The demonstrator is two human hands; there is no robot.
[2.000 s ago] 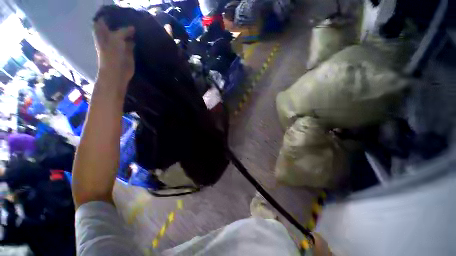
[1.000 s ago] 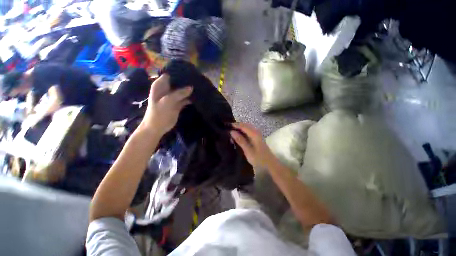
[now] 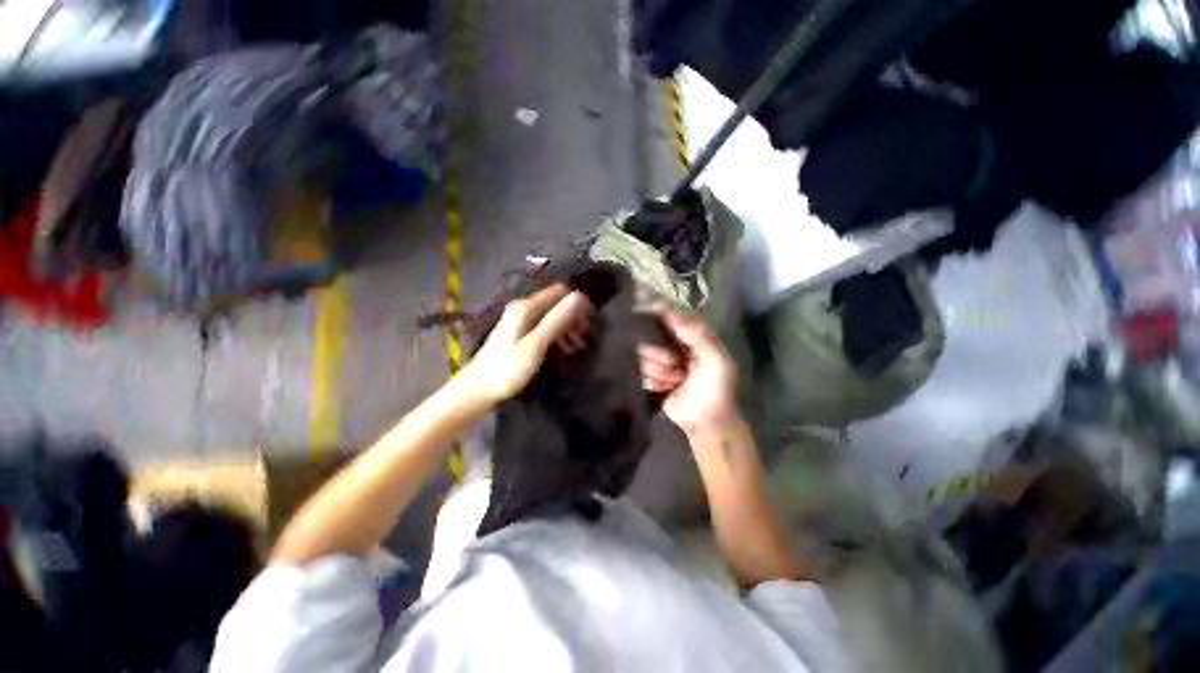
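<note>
A dark brown-black garment (image 3: 566,434) hangs bunched between my two hands, close in front of my white shirt. My left hand (image 3: 533,345) grips its upper left part with bent fingers. My right hand (image 3: 695,375) is at its upper right edge with curled fingers, which seem to pinch the cloth. The picture is blurred, and the fingertips are partly hidden by the cloth.
An open green-grey sack (image 3: 658,256) stands just beyond my hands, with another open sack (image 3: 882,335) to its right. Grey garments (image 3: 217,164) are heaped upper left beside a red stool (image 3: 53,270). Dark garments (image 3: 974,145) hang upper right. Yellow-black tape (image 3: 454,197) crosses the floor.
My right hand came up from low right to the garment by one second ago. The garment is now bunched closer to my body, and the view has turned right toward the open sacks.
</note>
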